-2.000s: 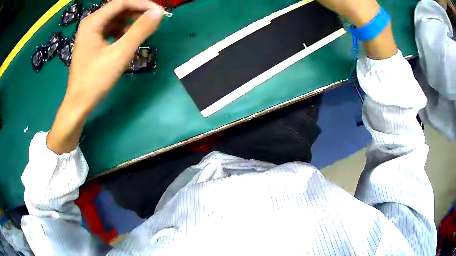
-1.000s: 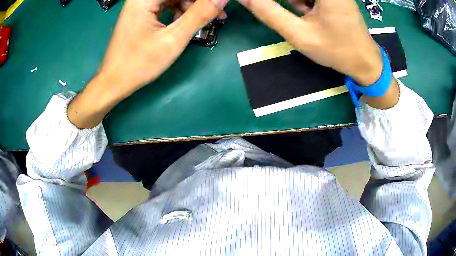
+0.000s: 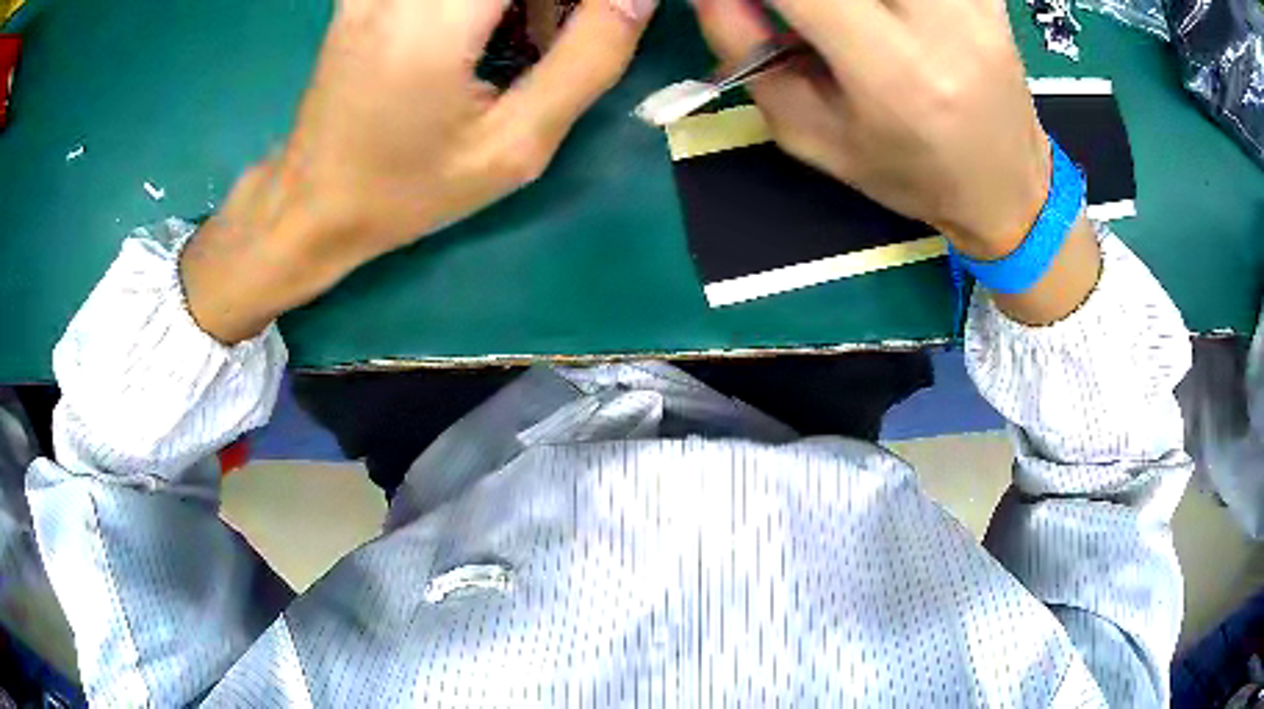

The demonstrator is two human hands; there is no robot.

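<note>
My left hand (image 3: 402, 139) is at the top, its fingertips cut off by the edge. It is closed around a dark electronic module (image 3: 510, 53), mostly hidden by the fingers. My right hand (image 3: 901, 118) faces it, with a blue wrist strap on the wrist. It holds thin metal tweezers (image 3: 756, 63), whose broad pale end (image 3: 679, 101) sticks out to the left below the fingers. The fingertips of both hands are close together at the top edge. A black strip with cream edges (image 3: 790, 229) lies on the mat, partly under my right hand.
The green mat (image 3: 555, 277) ends at a front edge close to my body. Small white scraps (image 3: 153, 190) lie at the left. A red object (image 3: 9, 69) is at the left edge. Small shiny parts (image 3: 1058, 28) and a crinkled plastic bag (image 3: 1223, 56) lie at the top right.
Both hands came together from far apart, with the view shifting. The module seen below my left fingers a second ago is now mostly hidden. The tweezers' pale end now shows at my right hand.
</note>
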